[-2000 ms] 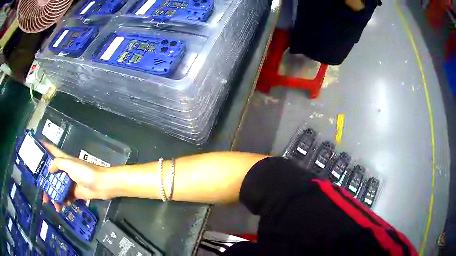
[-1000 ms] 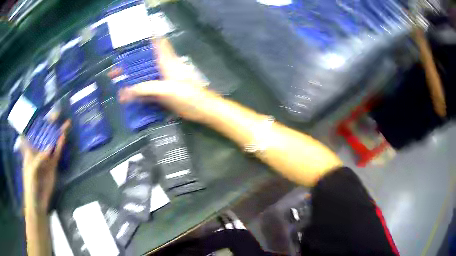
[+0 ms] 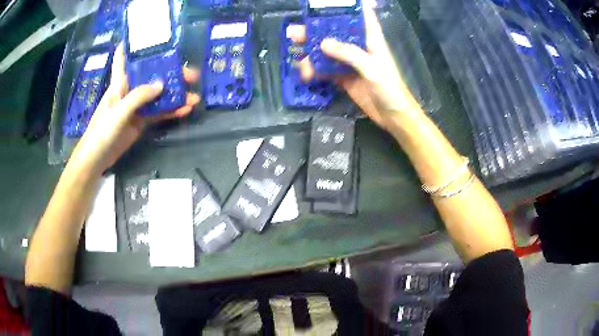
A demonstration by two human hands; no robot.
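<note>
My left hand (image 3: 134,98) holds a blue keypad phone (image 3: 154,65) upright, its pale screen at the top and my thumb on the keys. My right hand (image 3: 358,69) holds a second blue keypad phone (image 3: 336,29) by its lower part; its screen is cut off by the top edge. Both are held above a clear blister tray (image 3: 190,128). In the tray, blue phones lie back-up with open battery bays, one between my hands (image 3: 228,65) and one at the left (image 3: 90,92). One more (image 3: 295,88) is partly covered by my right hand.
Black batteries (image 3: 330,157) and white cards (image 3: 172,223) lie on the green mat nearest me. A tall clear tray stack (image 3: 499,111) with blue phones stands at the right. Trayed dark phones (image 3: 414,282) are on the floor. A red stool (image 3: 525,241) shows at lower right.
The view has swung left and down from the tray stack. Only one held phone was visible two seconds ago; now each hand holds one, side by side above the tray.
</note>
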